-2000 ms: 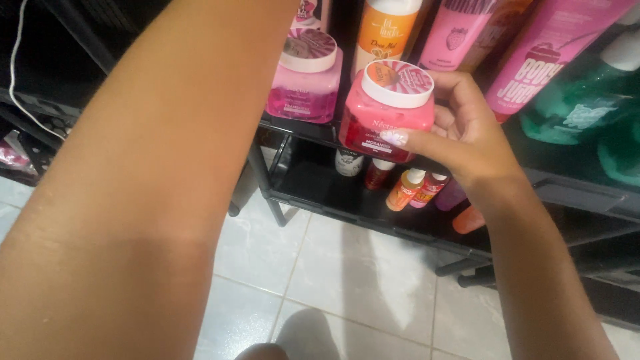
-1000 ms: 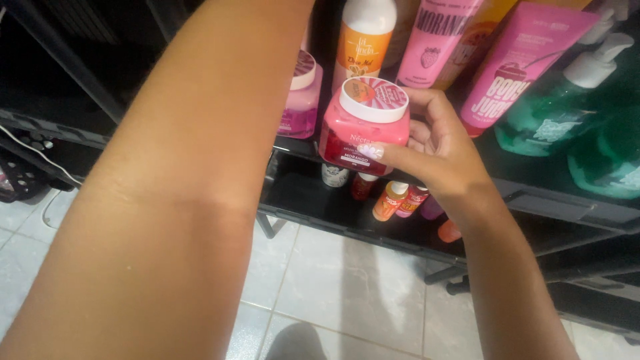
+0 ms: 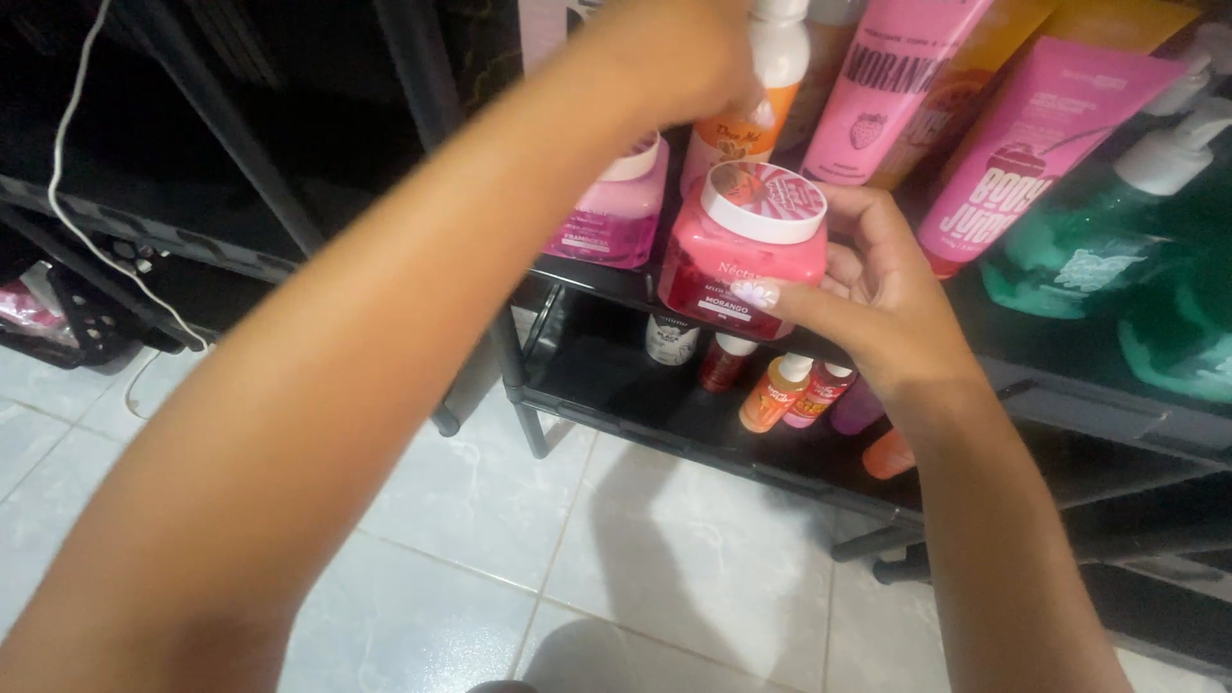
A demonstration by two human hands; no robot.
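Note:
My right hand point(image 3: 885, 289) holds a pink and red jar with a white-rimmed lid point(image 3: 746, 255), its thumb across the front and its fingers at the far side. My left arm reaches across from the lower left, and my left hand point(image 3: 707, 63) is beside a white and orange bottle point(image 3: 782, 58) at the top. The left fingers are blurred and partly hidden, so their grip on the bottle cannot be told. A second jar, pink and purple point(image 3: 611, 217), stands left of the held jar, partly behind my left forearm.
Pink squeeze tubes point(image 3: 1039, 154) and green pump bottles point(image 3: 1059, 250) stand on the black shelf unit point(image 3: 1088, 385) at right. Small bottles point(image 3: 775, 395) stand on the lower shelf. A white cable point(image 3: 63, 144) hangs at left above the tiled floor point(image 3: 452, 529).
My left hand, out of view at the top before, has come into view beside the white and orange bottle. My right hand still holds the pink and red jar.

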